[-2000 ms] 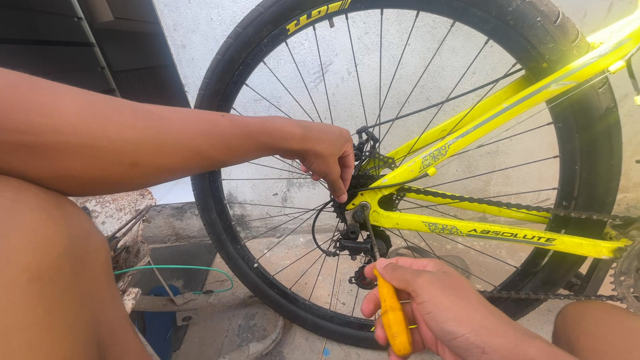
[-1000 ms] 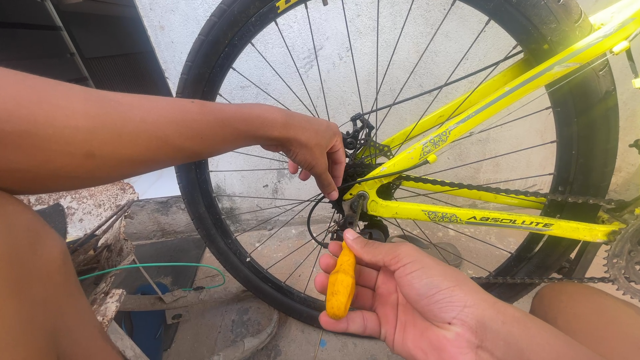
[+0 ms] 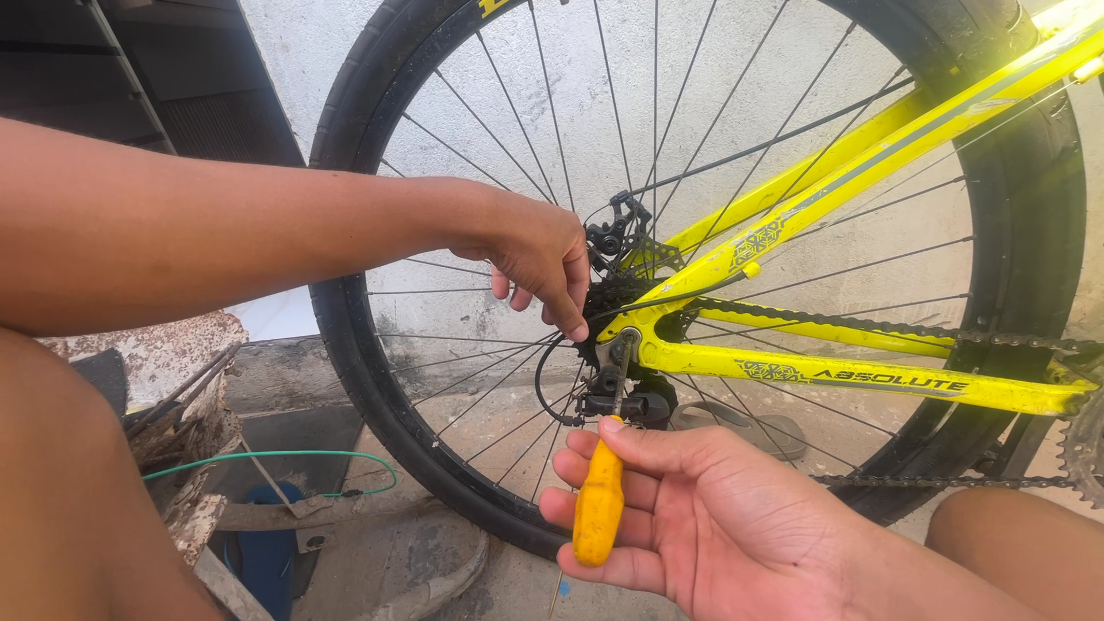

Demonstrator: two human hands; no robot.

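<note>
My right hand point(image 3: 673, 509) holds the yellow handle of a screwdriver point(image 3: 599, 504) between thumb and fingers. The screwdriver's shaft points up across the rear derailleur point(image 3: 625, 405) to the dropout of a yellow bicycle frame point(image 3: 828, 371); what its tip touches cannot be told. My left hand point(image 3: 548, 263) is at the rear cassette point(image 3: 604, 302), fingers bent down, its index fingertip by the black cable housing point(image 3: 673, 299). Whether it grips the housing is unclear. The disc brake caliper point(image 3: 611, 241) sits just right of this hand.
The rear wheel's tyre point(image 3: 345, 345) stands before a pale wall point(image 3: 681, 129). The chain point(image 3: 1018, 338) runs right to the chainring point(image 3: 1082, 440). At lower left are a rusty, flaking metal piece point(image 3: 211, 423), a green cable point(image 3: 285, 453) and a blue sandal point(image 3: 263, 552). Another sandal point(image 3: 742, 427) lies behind the wheel.
My right hand has turned more palm-up around the screwdriver handle, with its fingers more visible than two seconds ago. My left hand remains near the cassette.
</note>
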